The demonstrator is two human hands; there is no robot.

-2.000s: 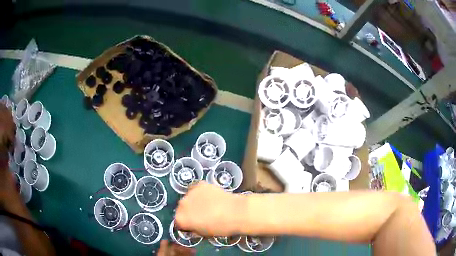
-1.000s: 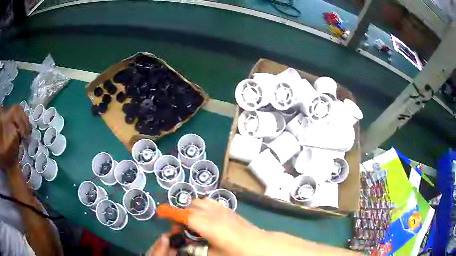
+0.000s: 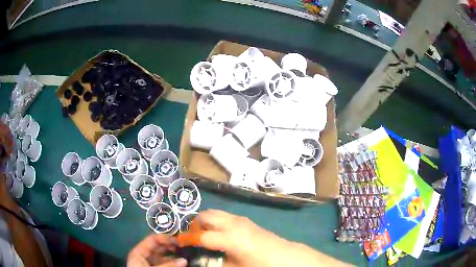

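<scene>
My right hand (image 3: 235,234) enters from the lower right and is closed around an orange-handled tool (image 3: 190,235). My left hand (image 3: 149,251) is at the bottom edge, partly cut off, its fingers curled on a dark part (image 3: 195,255) with a pale metallic end. The hands hide where tool and part meet. White housings (image 3: 163,166) stand upright in a cluster just beyond and left of my hands. Those nearer the carton show silvery centres; those at the left show dark centres.
A carton (image 3: 195,180) of white housings stands ahead. A shallow cardboard tray (image 3: 86,122) holds black round parts. Wired metallic components (image 3: 360,195) and coloured sheets (image 3: 404,198) lie right, beside a blue bin (image 3: 450,182). A neighbouring worker's arm (image 3: 23,229) is far left.
The view has turned to the right, so the cluster, tray and carton sit further left. The orange tool came into view in my right hand; my left hand shows more beside it.
</scene>
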